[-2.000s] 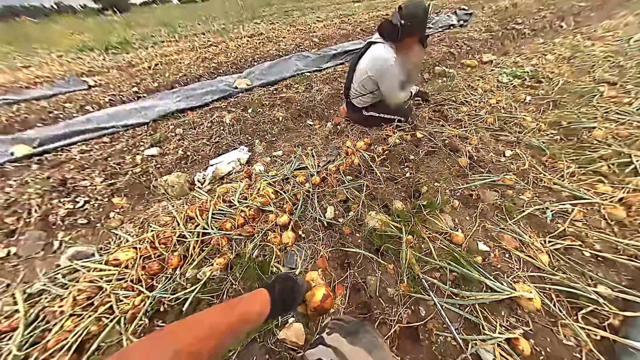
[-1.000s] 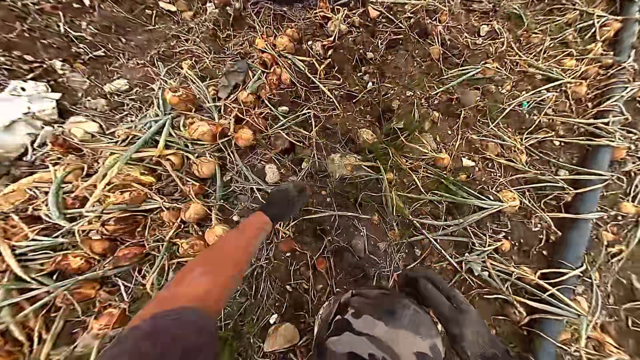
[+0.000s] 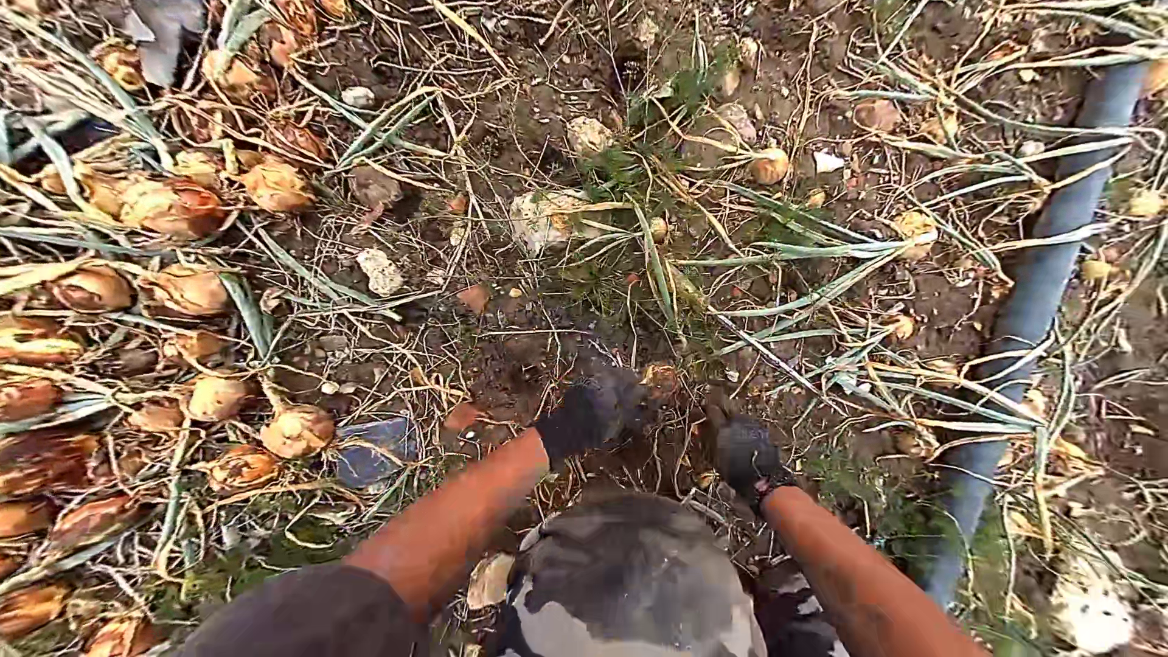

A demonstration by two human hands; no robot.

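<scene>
My left hand (image 3: 598,411), in a dark glove and blurred, is low over the soil just beyond my camouflage-clad knee (image 3: 630,584). Close to its fingertips lies a small brownish onion or clod (image 3: 661,379); whether the hand touches it cannot be told. Right of it, my right hand (image 3: 744,452), also in a dark glove, reaches down to the dry stems and soil. Its fingers are blurred, and what they hold cannot be made out. Harvested onions (image 3: 173,208) with dry tops lie in a heap along the left side.
A grey hose or pipe (image 3: 1040,292) runs down the right side under onion leaves. Pale stones (image 3: 545,219) lie ahead, near a loose onion (image 3: 769,166). Left of my left forearm is a flat grey piece (image 3: 374,452). Green weeds and leaves cross the middle.
The view has tilted down sharply from the person crouching ahead. An onion was at my left hand two seconds ago. My right hand has moved from beside the knee to the soil near my left hand.
</scene>
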